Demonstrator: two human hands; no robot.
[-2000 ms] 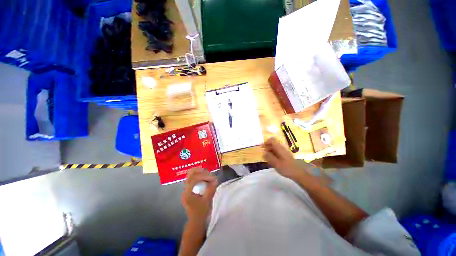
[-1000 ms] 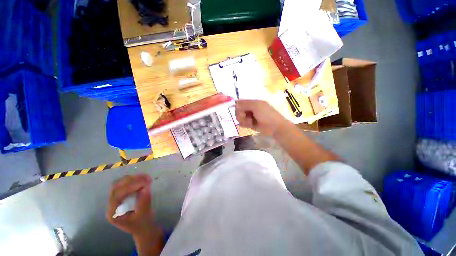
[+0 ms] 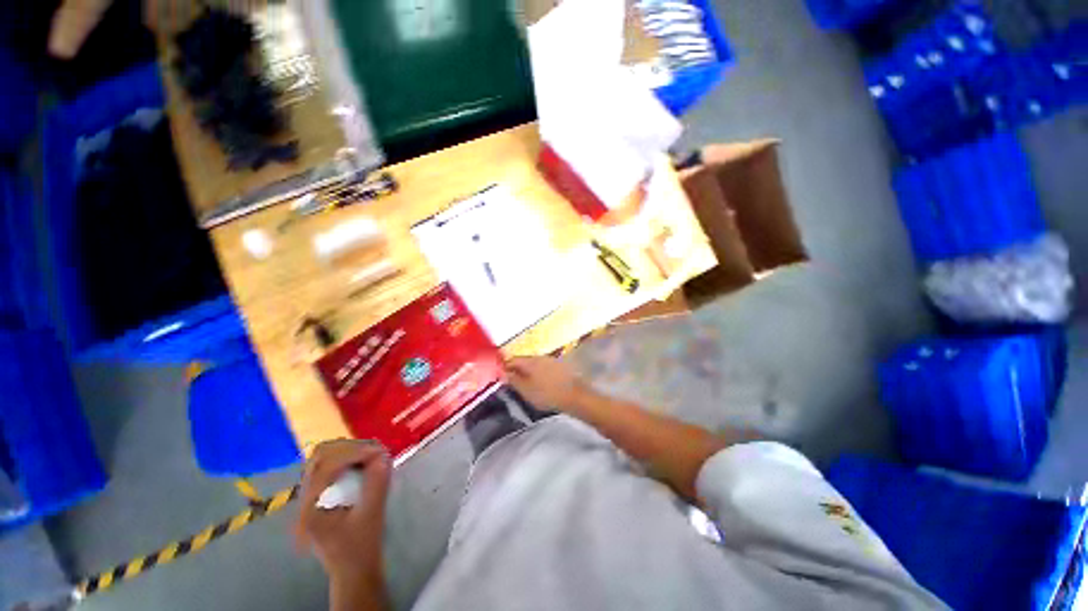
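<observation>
A red carton (image 3: pixel 412 372) with white print and a round green logo lies at the bench's near edge, its lid down. My right hand (image 3: pixel 541 382) is at the carton's right corner, fingers bent; I cannot tell if it grips the carton. My left hand (image 3: pixel 344 492) is near the carton's lower left corner and holds a small white object (image 3: pixel 341 491), partly hidden by the fingers. A clipboard with white paper (image 3: pixel 487 265) and a pen lies behind the carton.
A yellow-and-black tool (image 3: pixel 616 266) lies at the bench's right. An open white-and-red box (image 3: pixel 603 119) stands at the back right. Brown cartons (image 3: pixel 749 213) stand beyond the right edge. Blue crates (image 3: pixel 143 322) stand left. Another person's hand (image 3: pixel 76 26) shows top left.
The carton's lid, raised a second ago, is down. My left hand has moved from the lower left up to the carton. My right hand has moved to its corner. The view has turned.
</observation>
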